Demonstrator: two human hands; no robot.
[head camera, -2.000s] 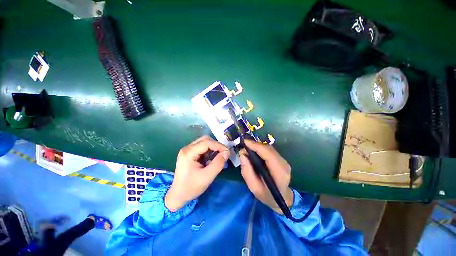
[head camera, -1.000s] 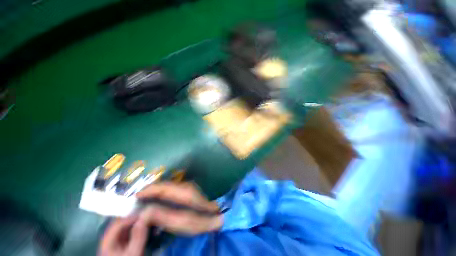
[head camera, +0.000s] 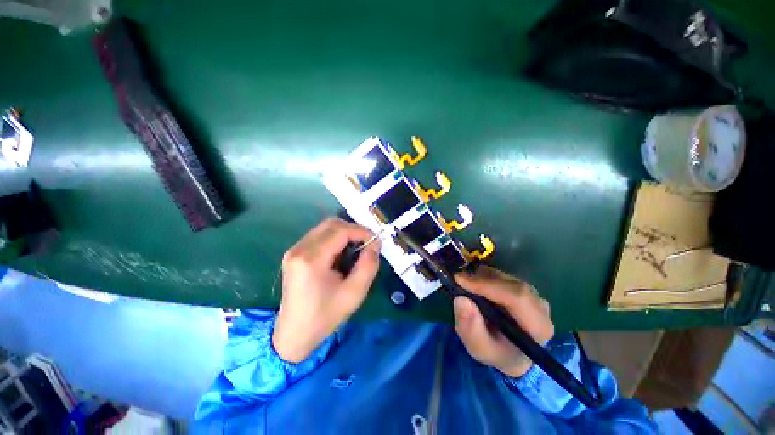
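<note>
A white backing strip [head camera: 347,189] lies slanted on the green mat with several dark LCD modules [head camera: 397,202] side by side on it. Orange-yellow flex tails [head camera: 440,185] stick out along its right edge. My right hand [head camera: 503,316] holds a black soldering iron [head camera: 518,336]; its tip end is over the strip near the third module. My left hand [head camera: 327,285] is at the strip's left edge, fingertips pinched on a thin light wire [head camera: 372,241] that points toward the iron tip. A small round part [head camera: 398,298] lies below the strip.
A long dark ridged row of leaded parts [head camera: 161,132] lies left. At far left are a single LCD module [head camera: 15,140] and a dark object [head camera: 30,208]. At right are a black housing [head camera: 629,51], a clear tape roll [head camera: 697,149] and a cardboard pad [head camera: 671,255] with wires.
The view swung right and came back. Compared with two seconds ago, the hands are farther apart, more of the modules shows, and the round part below the strip is now visible.
</note>
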